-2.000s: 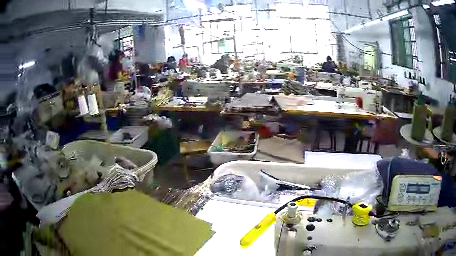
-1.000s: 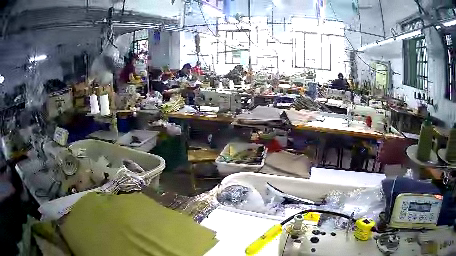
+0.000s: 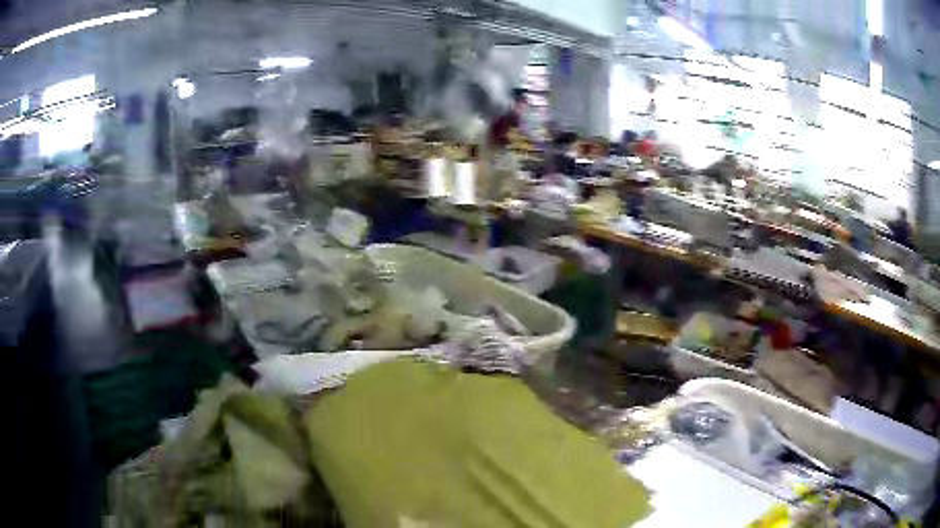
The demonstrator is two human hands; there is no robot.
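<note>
An olive-green cloth panel (image 3: 464, 443) lies flat at the bottom middle, over the left part of the white table (image 3: 701, 490). Crumpled grey-green cloth (image 3: 232, 454) hangs or lies left of it. Part of the yellow lamp (image 3: 768, 516) shows at the bottom edge on the right; the machine head is almost wholly cut off. Neither of my hands is in the picture. The frame is blurred.
A large cream tub (image 3: 551, 325) with crumpled material stands behind the cloth. Another cream tub (image 3: 711, 387) with clear plastic is behind the table at right. White thread cones (image 3: 450, 180) stand farther back. A person (image 3: 507, 124) is in the distance. Something green is at left.
The view has swung to the left, so the cloth and tubs sit farther right. The crumpled cloth at left now shows more, and the control panel and most of the machine are out of view.
</note>
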